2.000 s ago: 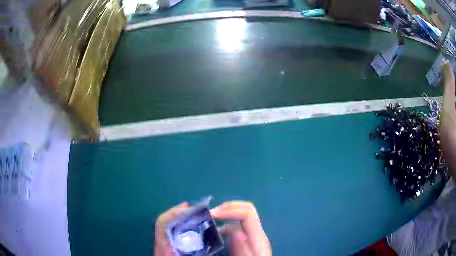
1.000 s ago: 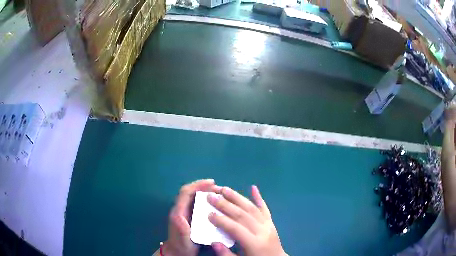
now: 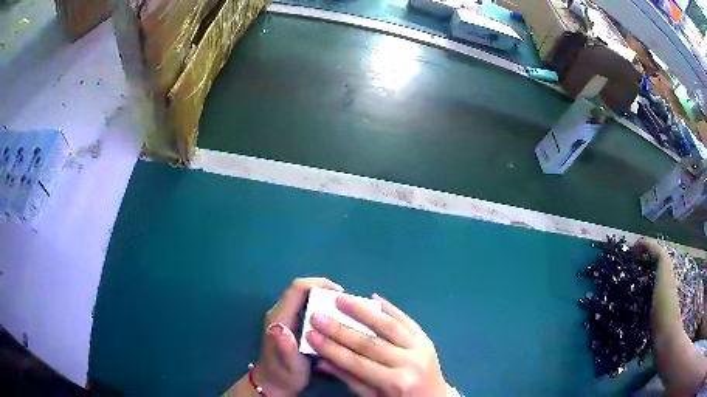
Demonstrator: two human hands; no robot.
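Note:
A small product box [image 3: 329,305] stands between my hands over the teal-green bench top [image 3: 232,248], its white lid facing up and lying flat. My left hand [image 3: 288,341] wraps round the box's left side, with a red band at the wrist. My right hand [image 3: 376,341] lies over the lid with its fingers spread across it. The lower part of the box is hidden by my hands.
Closed boxes [image 3: 31,167] stand on the white side table [image 3: 70,256] at left. A wrapped brown carton [image 3: 167,70] stands upright nearby. Open boxes, one upright [image 3: 570,139], are on the conveyor belt [image 3: 349,101]. Another person's arm [image 3: 668,310] reaches to the black pile [image 3: 616,310].
Two seconds ago the box was open with a round pale item showing; now its lid is down. The open box on the belt appears further left. The other person's hand has moved to the piles.

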